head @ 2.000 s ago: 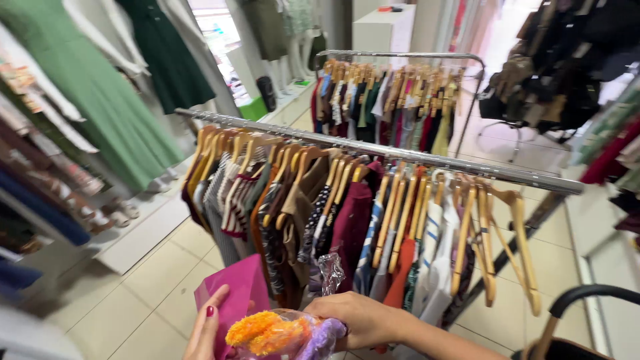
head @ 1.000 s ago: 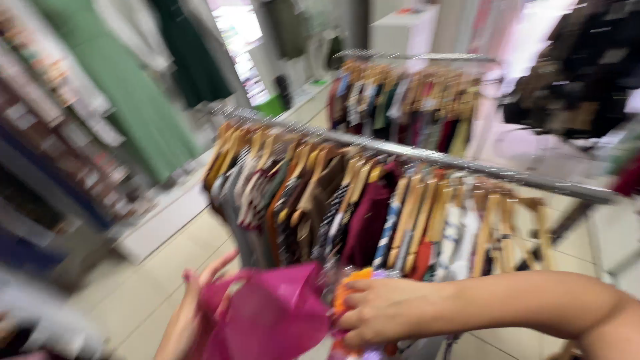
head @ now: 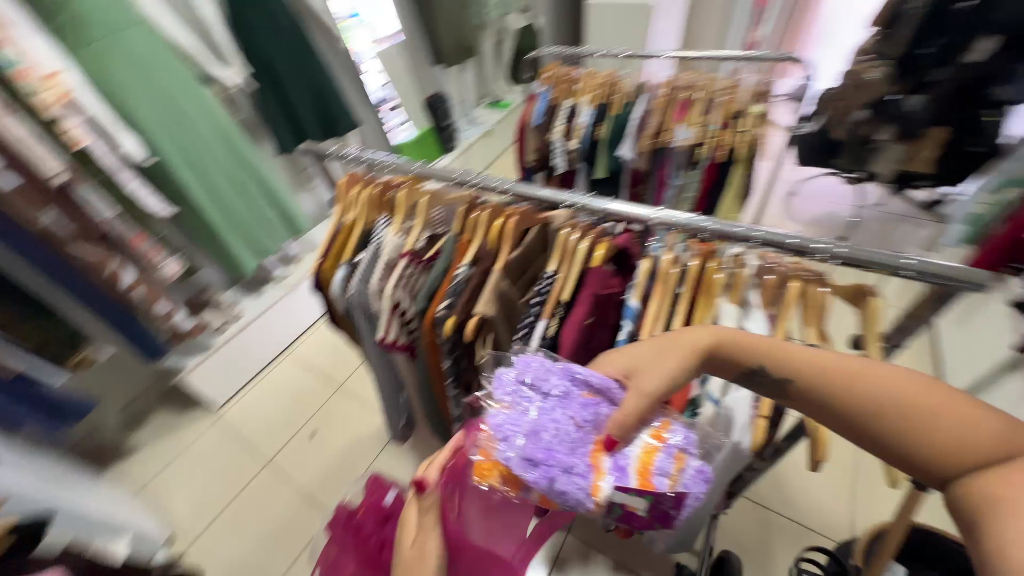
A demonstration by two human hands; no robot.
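Note:
My right hand (head: 652,380) grips a clear plastic packet of fluffy purple and orange material (head: 552,428), thumb on its front; a dark label shows at its lower edge. Below and to the left, my left hand (head: 424,512) holds a magenta bag (head: 488,520), which looks soft and partly see-through. The packet overlaps the bag's upper edge; whether part of it sits inside cannot be told. Some of my left fingers are hidden behind the magenta material.
Just beyond my hands runs a metal clothes rail (head: 640,212) with garments on wooden hangers. A second rack (head: 664,56) stands behind. Dresses (head: 168,136) hang at the left above a white platform (head: 248,352). A black rounded object (head: 912,552) is at the lower right.
The packet, low between my hands two seconds ago, is now raised in my right hand with its purple side showing. The magenta bag has moved lower, beneath the packet.

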